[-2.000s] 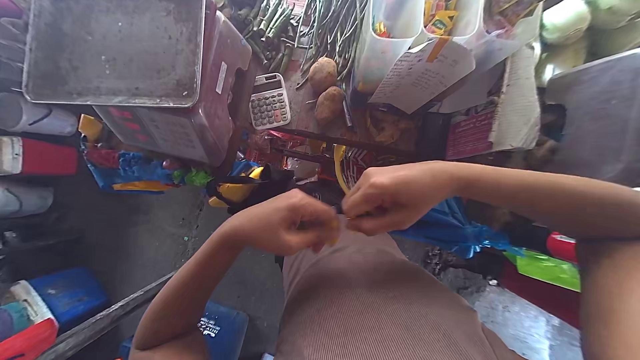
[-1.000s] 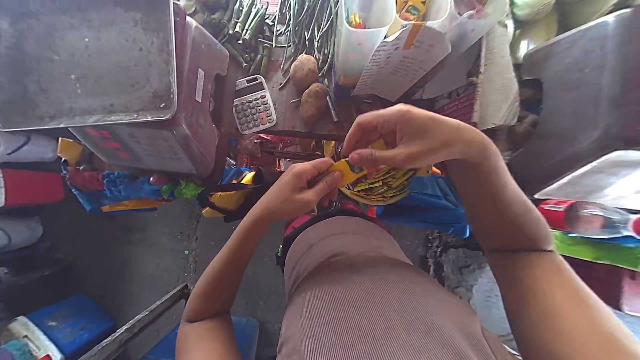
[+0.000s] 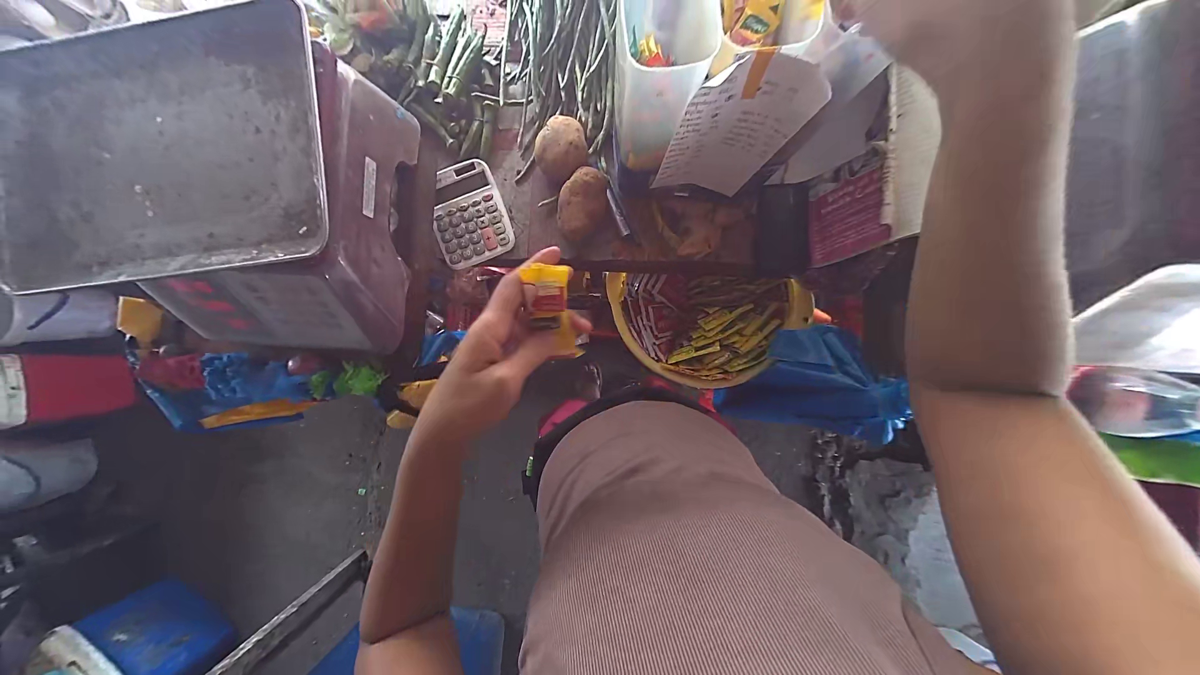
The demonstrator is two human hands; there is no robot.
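My left hand (image 3: pixel 502 352) holds a small yellow packet (image 3: pixel 547 298) with a red patch between thumb and fingers, just below two potatoes (image 3: pixel 583 204). My right hand (image 3: pixel 905 33) is raised at the top right, partly cut off by the frame's edge; its fingers are too hidden to tell whether they hold anything. Below the table edge, to the right of my left hand, a round yellow-rimmed tub (image 3: pixel 647 361) contains many thin yellow and red sachets (image 3: pixel 727 333). White plastic containers (image 3: pixel 661 103) with yellow packets stand to the left of my right hand.
A white calculator (image 3: pixel 472 216) lies left of the potatoes. A metal tray (image 3: pixel 159 150) rests over a stacked plastic bin (image 3: pixel 361 197) at the left. Green long beans (image 3: pixel 562 66), handwritten paper (image 3: pixel 741 122) and a blue plastic bag (image 3: pixel 811 380) surround the work area.
My right hand has moved away from my left hand, up to the top right. Two seconds ago the hands were close together. My left hand still holds the yellow packet seen one second ago.
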